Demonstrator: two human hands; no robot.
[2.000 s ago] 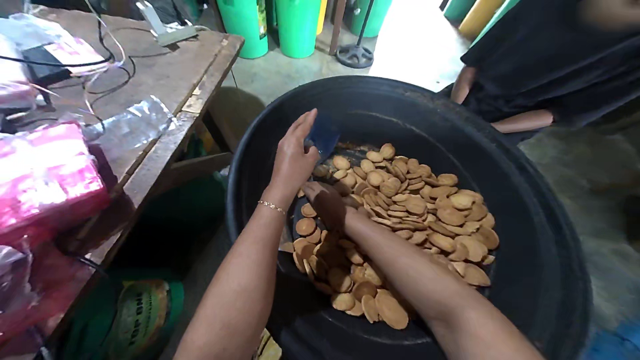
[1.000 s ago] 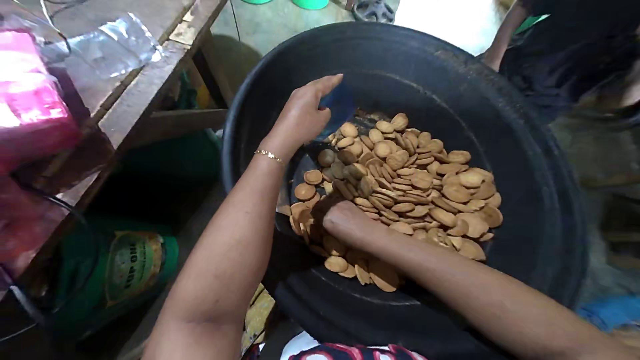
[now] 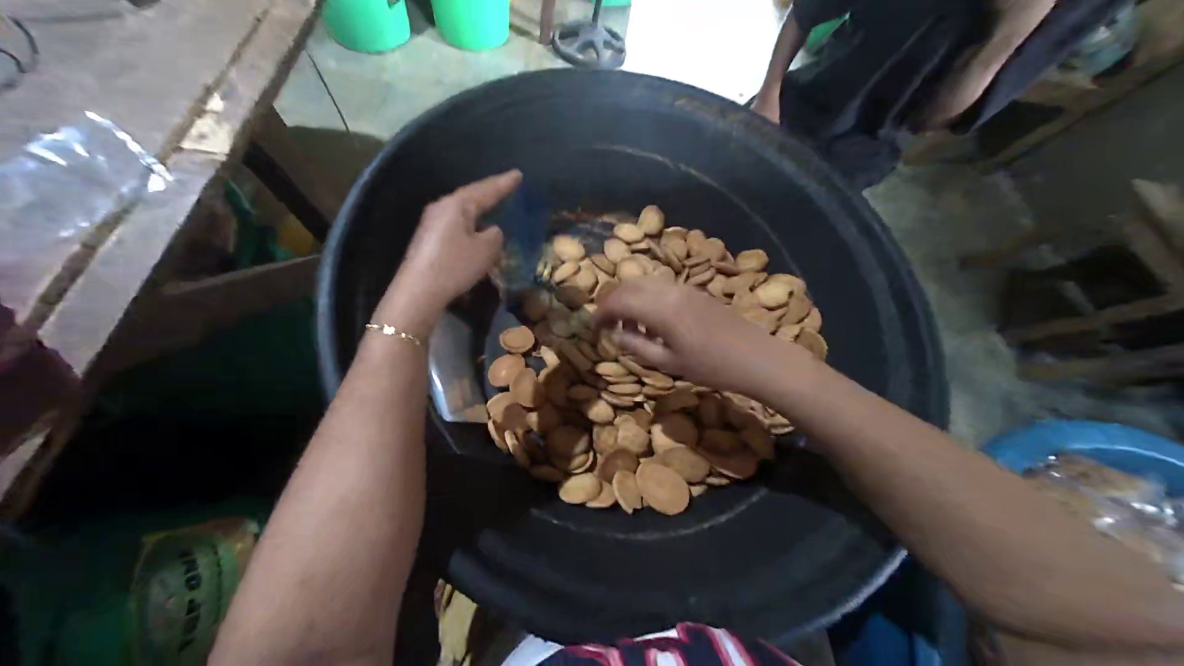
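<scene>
Flat round brown biscuits [image 3: 638, 435] lie heaped in a large round black plastic tub [image 3: 629, 120]. My left hand [image 3: 453, 240], with a bracelet at the wrist, is at the tub's left side and holds a thin bluish see-through plastic bag [image 3: 525, 231], index finger stretched out. The bag's mouth is toward the heap, and biscuits show at its lower part. My right hand [image 3: 675, 324] is over the middle of the heap, fingers curled at the biscuits beside the bag; whether it grips any is unclear. A clear plastic piece [image 3: 455, 370] lies left of the heap.
A worn wooden table [image 3: 185, 176] with clear plastic [image 3: 74, 185] on it stands at the left. Green containers [image 3: 365, 23] stand behind the tub. A person in dark clothes [image 3: 860, 83] is at the upper right. A blue basin [image 3: 1091, 444] holding plastic packs is at the right.
My right hand has come up out of the lower left of the heap to its middle, beside the bag. My left hand stays at the bag. The view has shifted.
</scene>
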